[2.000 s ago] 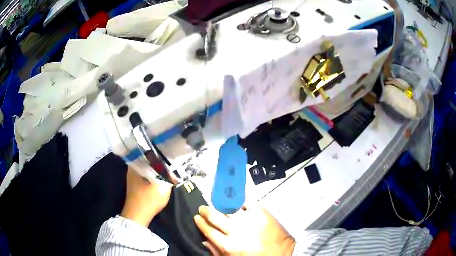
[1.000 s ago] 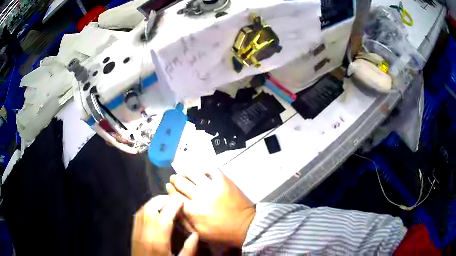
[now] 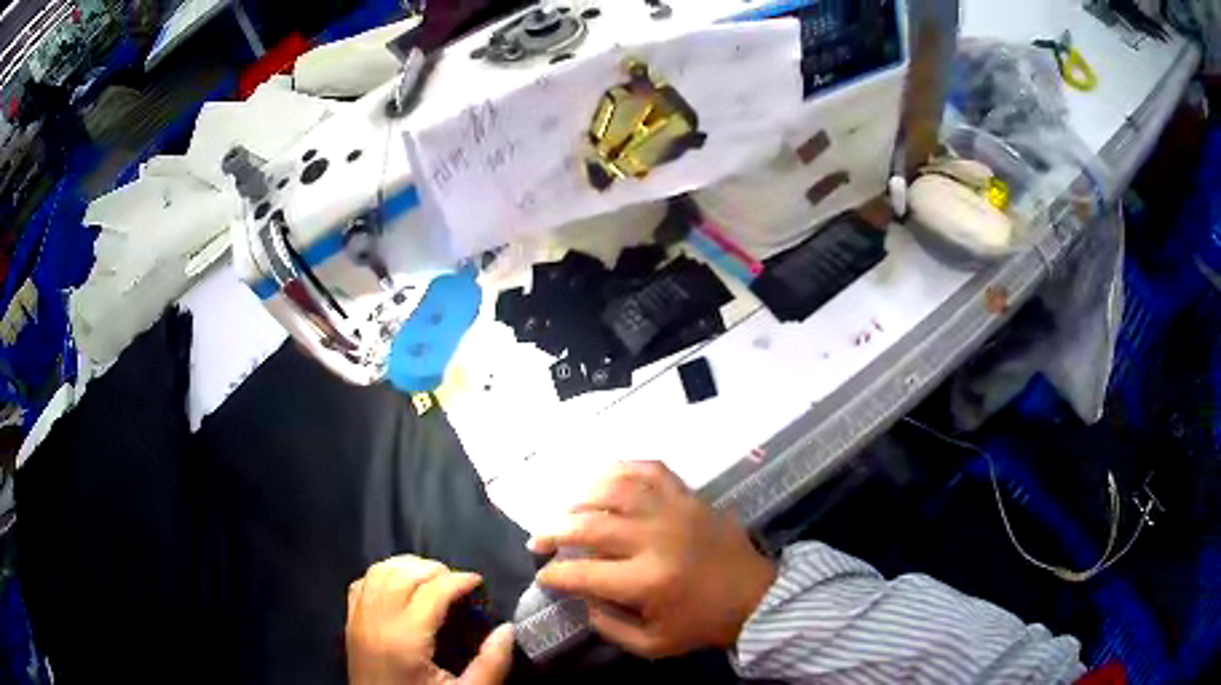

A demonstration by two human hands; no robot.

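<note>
The black garment panel point(image 3: 308, 522) lies left of and below the needle area and hangs over the table's front edge. My left hand point(image 3: 409, 622) is at the bottom centre, with black cloth between its thumb and fingers. My right hand point(image 3: 656, 562) is beside it over the measuring tape point(image 3: 552, 626), fingertips at the cloth's edge; whether they grip it is hidden. The white sewing machine point(image 3: 321, 221) stands behind, with a blue oblong piece point(image 3: 435, 328) by its needle area. A small yellowish piece point(image 3: 425, 402) lies at the cloth's upper edge.
Black labels point(image 3: 663, 308) lie under the machine arm, one point(image 3: 696, 380) apart in front. Paper point(image 3: 496, 161) with a gold metal piece point(image 3: 640, 127) hangs on the arm. Right are a pale pad point(image 3: 961, 214), plastic bag point(image 3: 1004, 87) and yellow snips point(image 3: 1071, 64). Cream pieces point(image 3: 161, 248) lie behind.
My hands have moved from the needle area toward the front edge with the cloth. They were together a second ago and are now apart. The view has shifted.
</note>
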